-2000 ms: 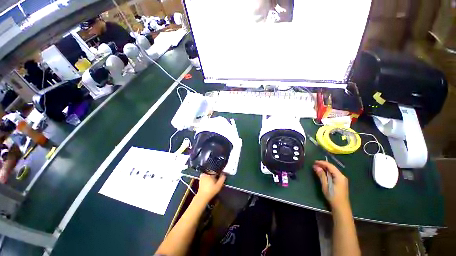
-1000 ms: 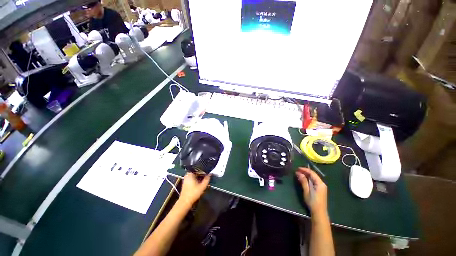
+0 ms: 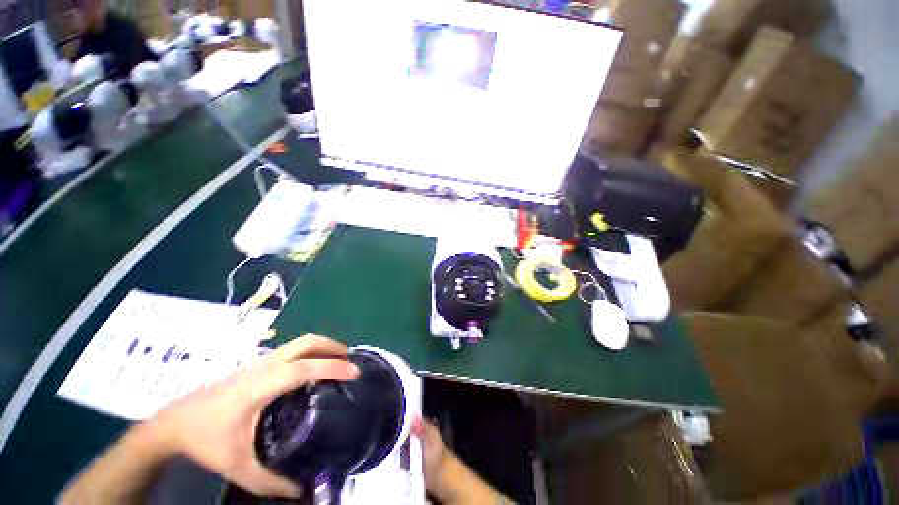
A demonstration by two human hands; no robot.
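A white dome camera with a glossy black ball head (image 3: 370,409) is held up at the bench's front edge, low in the view. My left hand (image 3: 261,404) grips the black ball from the left, fingers over its top and thumb below. My right hand (image 3: 444,464) is at the white body's right side, mostly hidden behind it and slightly blurred. A second camera (image 3: 467,291) stands on the green bench with its ring of round lights facing me and a small pink tab below the lens.
A bright monitor (image 3: 458,99) stands behind the keyboard (image 3: 424,212). Yellow tape roll (image 3: 545,280), white mouse (image 3: 609,324) and black printer (image 3: 641,202) are at the right. An instruction sheet (image 3: 148,350) and white box (image 3: 281,219) lie left. Brown cartons (image 3: 779,99) stand beyond the bench.
The left camera has been lifted from its place and brought toward me. My left hand moved onto its ball, and my right hand moved from beside the second camera to the held one. The view shifted right.
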